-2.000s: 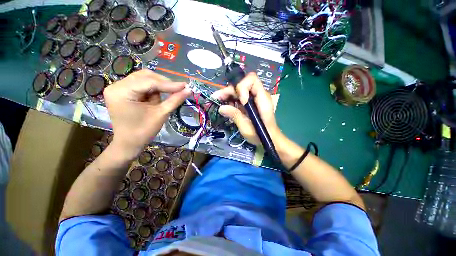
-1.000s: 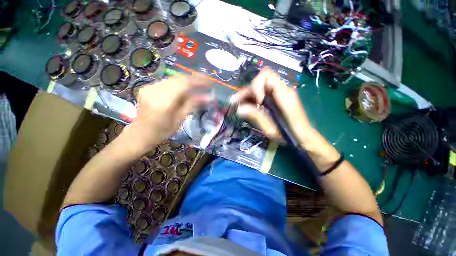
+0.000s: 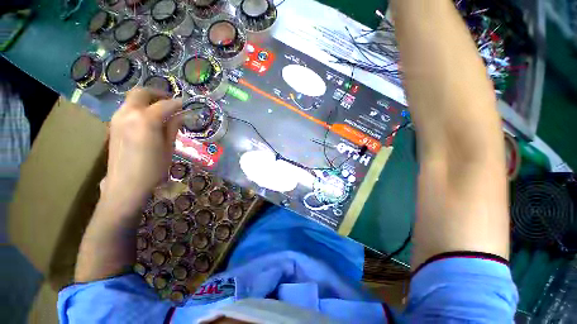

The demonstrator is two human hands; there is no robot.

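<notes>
My left hand (image 3: 140, 136) is at the left of the printed packaging sheet (image 3: 266, 130), its fingers on the side of a cylindrical unit (image 3: 201, 119) with an open top and red and dark wires inside. A thin black lead runs right from this unit across the sheet. A green ring circuit board (image 3: 330, 185) with white and black wires lies near the sheet's right front corner. My right hand is cut off by the top edge; only the forearm shows, reaching away over the bench. The soldering iron is not visible.
Rows of cylindrical units (image 3: 158, 48) stand at the back left. An open carton (image 3: 60, 190) packed with units is below the bench edge. Loose wired boards (image 3: 496, 57) lie far right, partly behind my forearm. The fume fan (image 3: 539, 209) and part of a tape roll (image 3: 511, 156) are at right.
My hands have parted. The left moved left to the unit beside the rows. The right reached far forward out of view with the iron. The board now lies on the sheet.
</notes>
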